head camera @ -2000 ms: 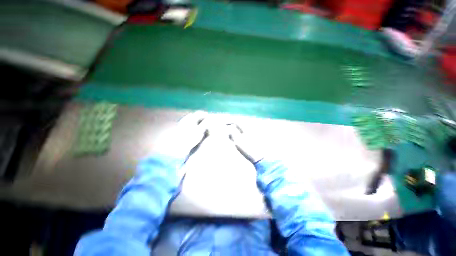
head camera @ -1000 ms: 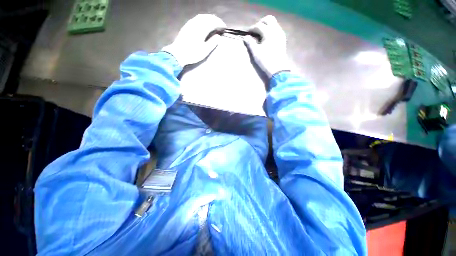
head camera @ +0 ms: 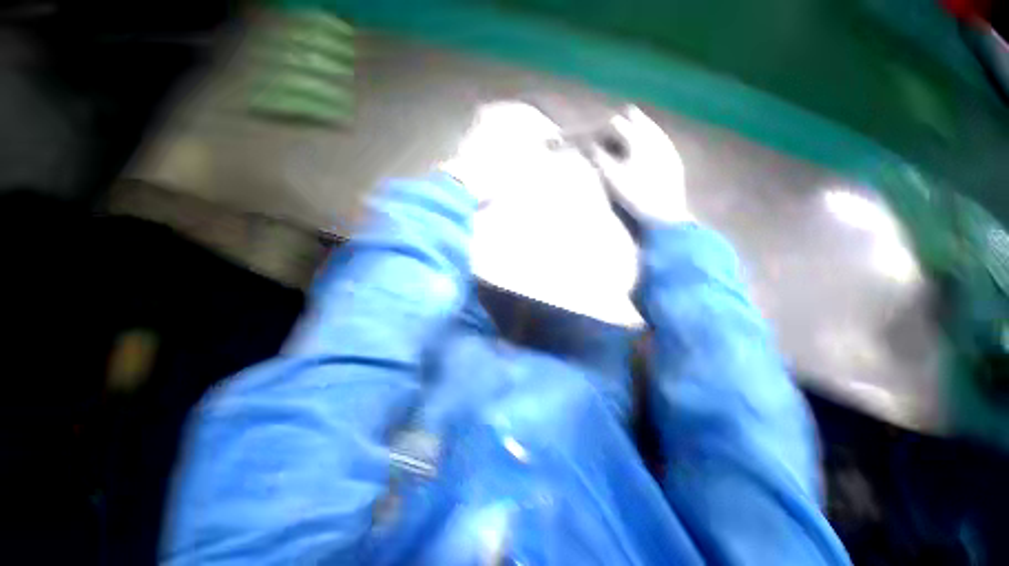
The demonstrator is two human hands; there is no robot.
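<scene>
A thin dark object [head camera: 580,139] spans between my two hands over the metal sheet [head camera: 763,238]; it is blurred and I cannot tell exactly what it is. My left hand [head camera: 507,142], in a white glove, holds its left end. My right hand [head camera: 647,166], also in a white glove, holds its right end, with the fingertips near a dark spot. Strong glare washes out the gloves and the sheet between my forearms.
A light green PCB panel [head camera: 304,69] lies on the sheet at upper left. A dark green conveyor belt [head camera: 763,55] runs beyond the teal bench edge [head camera: 664,91]. Blurred dark shapes lie near the sheet's right end. The left side is dark.
The view has shifted and blurred, so my hands and the green panel appear lower and further right than a second ago. Both hands still hold the dark object.
</scene>
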